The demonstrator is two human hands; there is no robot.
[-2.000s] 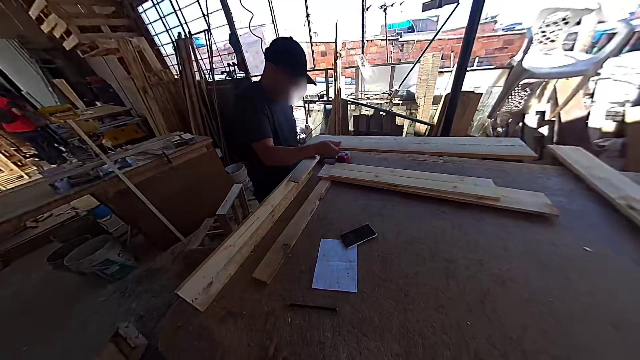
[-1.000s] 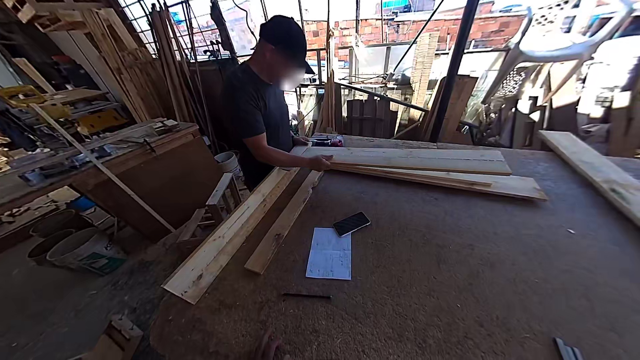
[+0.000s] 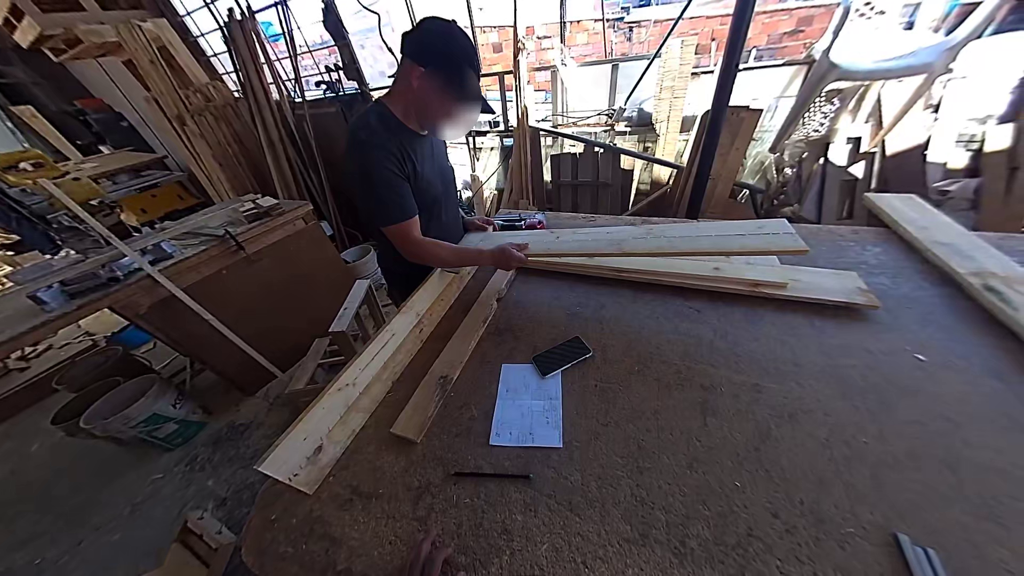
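Note:
The fingertips of my left hand rest on the brown worktable at the bottom edge, slightly apart, with nothing seen between them; the palm is out of frame. Nearest to them lies a dark pencil. Beyond it is a sheet of paper with writing, its top corner under a dark phone. Left of these lie a narrow board and a wider plank. Across the table a co-worker in a black cap holds a long pale board over other boards. My right hand is not seen.
A thick plank lies at the right. A grey ridged object shows at the bottom right. Left of the table stand a small wooden frame, buckets and a cluttered workbench. A black post rises behind.
The co-worker's long board has been raised and shifted over the others. My left fingertips, not seen two seconds ago, now show at the bottom edge, as does the grey ridged object.

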